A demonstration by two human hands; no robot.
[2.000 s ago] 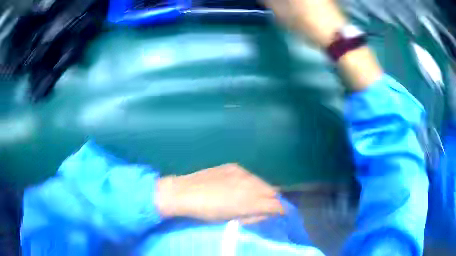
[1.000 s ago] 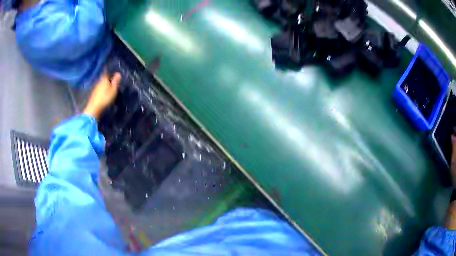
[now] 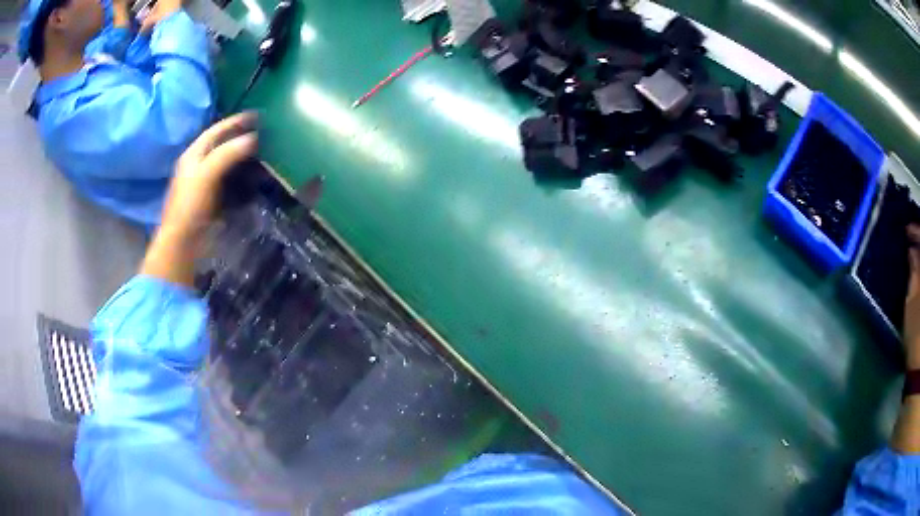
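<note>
My left hand (image 3: 202,186) is at the far end of a clear plastic bag (image 3: 373,403) of dark parts beside the bench. Its fingers are curled at the bag's edge; whether they grip the plastic I cannot tell. My right hand (image 3: 913,292) is cut off by the right edge of the picture, at a shallow bin (image 3: 870,300) of small black parts. Its fingers are mostly hidden. A blue bin (image 3: 807,234) with small dark pieces stands beside that bin. A pile of loose black modules (image 3: 646,111) lies on the green mat (image 3: 484,292).
A person in a blue smock (image 3: 131,131) sits at the upper left, hands at a pale object. A black screwdriver (image 3: 274,38) and a red lead (image 3: 395,76) lie on the mat near them. The bench edge (image 3: 424,328) runs diagonally. A floor grate (image 3: 69,365) is at left.
The view has shifted, showing more of the person and bench at the top. My left hand has moved up at the bag's far end. My right hand stays at the right edge.
</note>
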